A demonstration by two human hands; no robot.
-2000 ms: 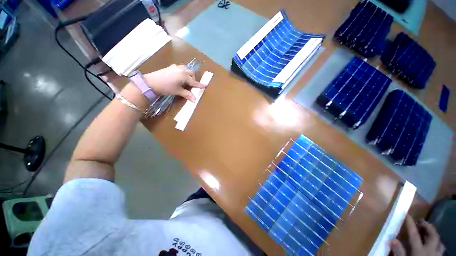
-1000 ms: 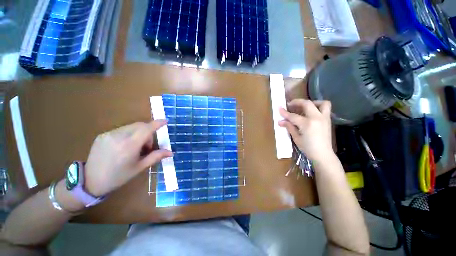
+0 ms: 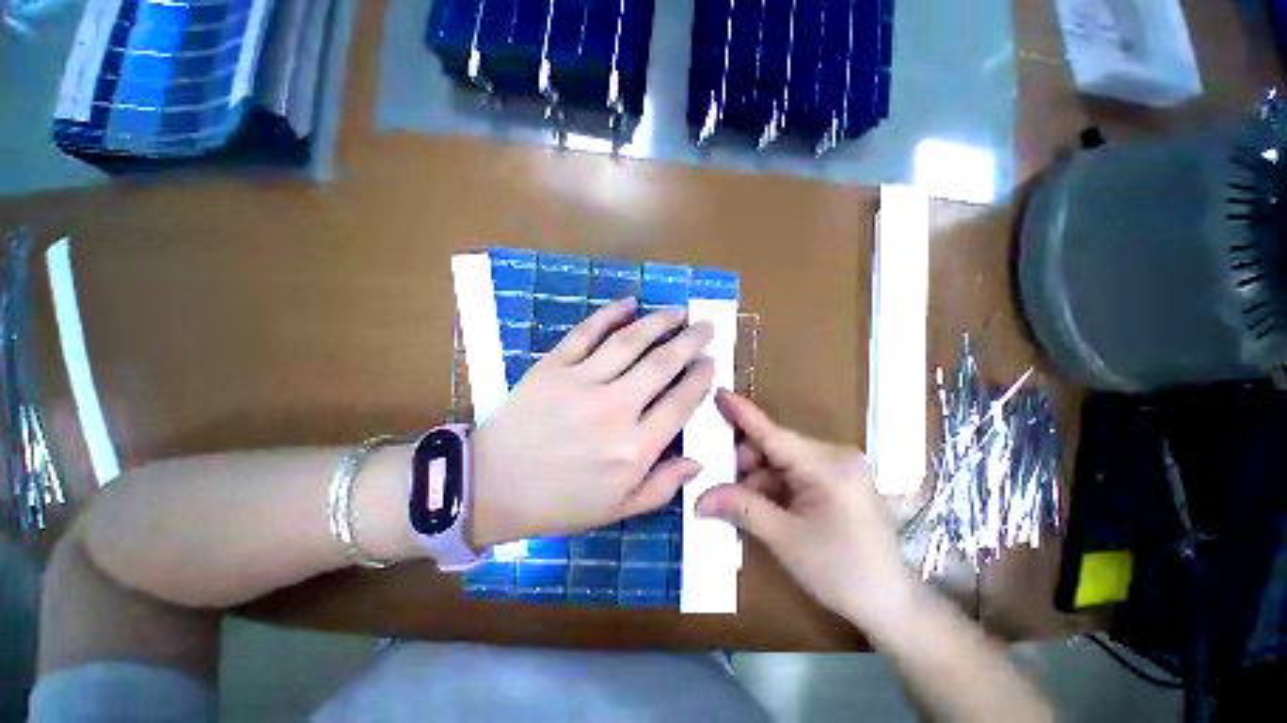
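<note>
A blue solar cell panel point(image 3: 573, 565) lies on the bench in front of me, wire ends showing at its sides. One white strip point(image 3: 477, 318) lies along its left edge, partly hidden by my left hand. A second white strip point(image 3: 710, 558) lies along its right edge. My left hand point(image 3: 593, 410) is spread palm down over the panel, its fingertips on the right strip. My right hand point(image 3: 790, 502) pinches that strip's right side between thumb and fingers.
Spare white strips point(image 3: 899, 339) and loose ribbon wires point(image 3: 995, 473) lie right of the panel, beside a grey round pot point(image 3: 1129, 269). Dark cell stacks point(image 3: 790, 64) and a white tray point(image 3: 1129, 50) are behind. A finished panel stack point(image 3: 170, 71) is upper left. A strip point(image 3: 82, 360) lies left.
The left strip now lies on the panel's left edge. My left hand has moved right across the panel. My right hand has brought another strip from the spares to the right edge.
</note>
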